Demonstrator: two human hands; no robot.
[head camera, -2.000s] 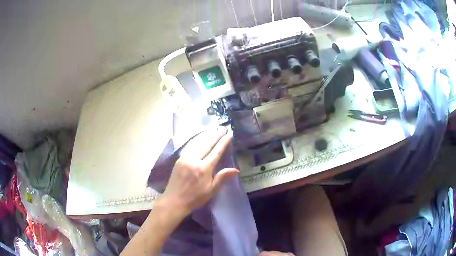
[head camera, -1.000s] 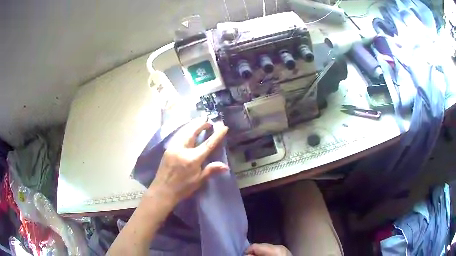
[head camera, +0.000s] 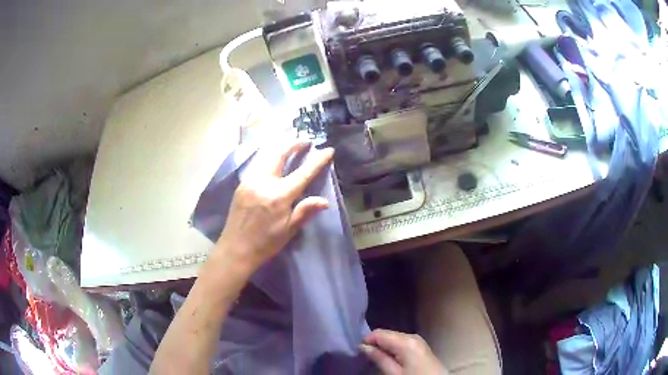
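A grey-purple garment panel (head camera: 322, 271) runs from the overlocker's needle area (head camera: 311, 121) down over the table's front edge to the lap. My left hand (head camera: 271, 198) lies on the panel just below the presser foot, fingers spread and pressing the cloth flat. My right hand (head camera: 399, 351), at the bottom edge and partly cut off, pinches the panel's right edge near the lap. The grey overlocker (head camera: 395, 80) has a green label and several dark knobs. Bright light washes out the cloth left of the needle area.
Thread snips (head camera: 538, 143) lie right of the machine. A purple thread cone (head camera: 548, 71) lies behind them. Long blue-purple cloth (head camera: 622, 117) hangs over the table's right end. Bagged red and white material (head camera: 55, 322) is at lower left, a cloth bundle (head camera: 615, 329) at lower right.
The view has shifted, so the machine sits higher in the picture. My right hand shows more and holds the panel's edge. My left hand stays on the cloth by the needle area.
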